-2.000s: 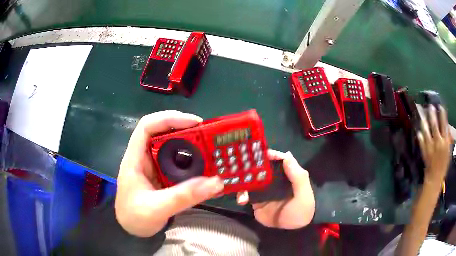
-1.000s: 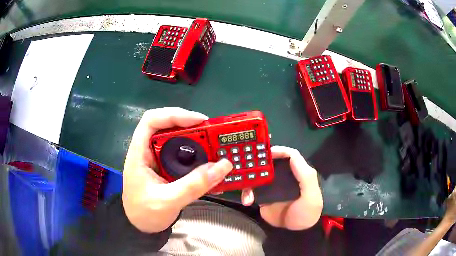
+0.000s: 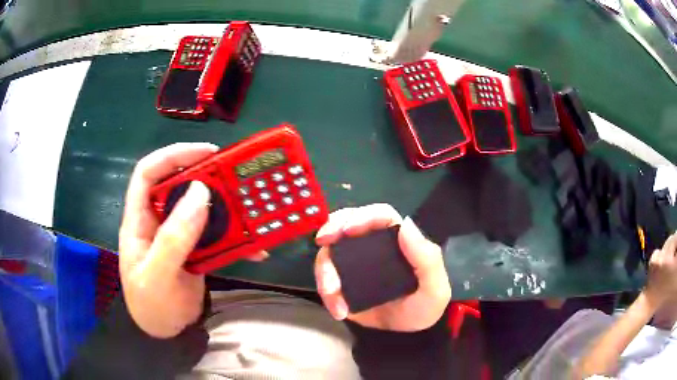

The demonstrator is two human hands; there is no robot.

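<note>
My left hand (image 3: 159, 245) holds a red portable radio (image 3: 278, 189), tilted, its keypad and small display window facing up. My left thumb lies over the round black speaker driver (image 3: 211, 217), which is uncovered. My right hand (image 3: 416, 300) holds a dark square speaker grille (image 3: 373, 269) by its edges, fingers on its left side and thumb on its right. The grille is apart from the radio, to its lower right.
Red radios (image 3: 429, 111) stand at the back right, with two more (image 3: 182, 82) at the back left. Dark grilles (image 3: 594, 200) are heaped at right. A white sheet (image 3: 33, 133) lies left. A blue crate (image 3: 70, 297) is lower left. Another person's hand (image 3: 663, 271) is far right.
The right hand has come away from the radio, and the grille now shows in full. The left hand has tilted the radio and moved left. The background has shifted left in view.
</note>
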